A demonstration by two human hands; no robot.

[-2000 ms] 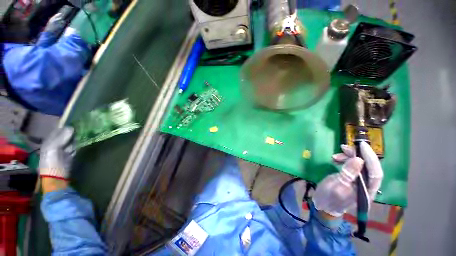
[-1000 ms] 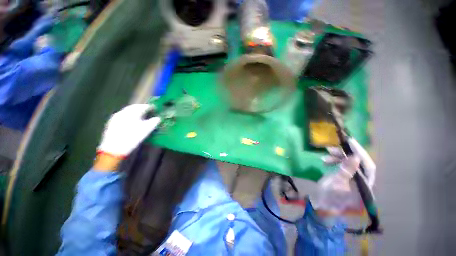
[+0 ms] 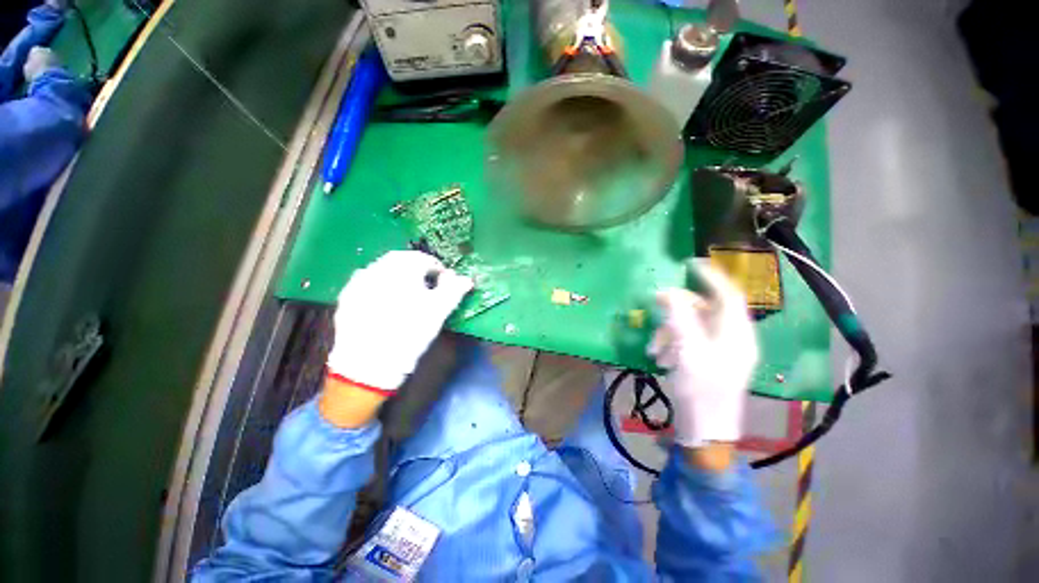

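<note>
A populated green circuit board (image 3: 442,216) lies at the left part of the green mat. My white-gloved left hand (image 3: 393,313) covers its lower left part and seems to grip it, with a small dark spot between the fingers. More of the board shows right of the fingertips. My white-gloved right hand (image 3: 709,359) is blurred, above the mat's front edge, fingers apart, no tool visible in it. The soldering iron (image 3: 823,298) sits in its dark stand (image 3: 729,211), behind the yellow sponge (image 3: 746,279). A small yellow piece (image 3: 562,296) lies between the hands.
The fume hood (image 3: 585,148) stands at the mat's back, with the beige box (image 3: 439,43) and blue stick (image 3: 351,120) left of it, a bottle (image 3: 684,74) and black fan (image 3: 763,103) right. Another board (image 3: 71,370) lies on the conveyor (image 3: 125,262). Another person's sleeve (image 3: 46,148) is across it.
My left hand has left the board on the conveyor and come to the one on the mat, which is now turned. My right hand has let go of the iron and moved left of the stand.
</note>
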